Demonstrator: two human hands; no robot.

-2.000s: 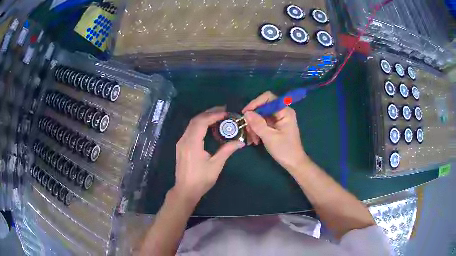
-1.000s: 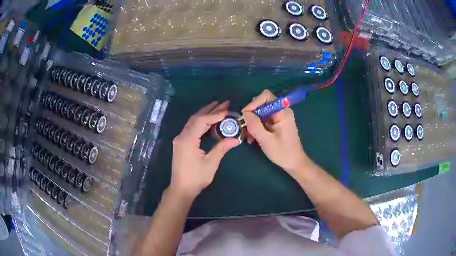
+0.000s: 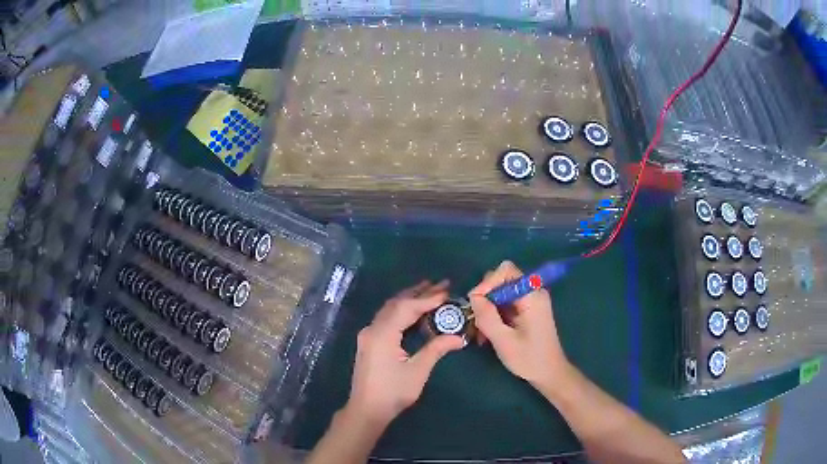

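A small black-rimmed speaker driver (image 3: 449,318) with a silver-white ringed face lies face up between my hands, over the green mat. My left hand (image 3: 392,349) curls around its left side, with thumb and fingers at its rim and the round fixture, which is mostly hidden. My right hand (image 3: 521,331) grips the blue corded pen tool (image 3: 519,289) near its front. The pen's tip is at the driver's right edge; my fingers partly hide the contact. A red cord (image 3: 646,163) runs from the pen's rear up to the top right.
A left tray (image 3: 272,317) holds rows of discs on edge. The centre tray stack (image 3: 408,109) has several discs at its right end. A right tray (image 3: 789,299) holds columns of discs. Blue dots on a yellow sheet (image 3: 234,136) and clear ribbed trays (image 3: 734,91) lie beyond.
The view has tilted up, so trays, mat and hands appear lower and more of the far bench shows. Both hands keep the same grip around the driver and on the pen.
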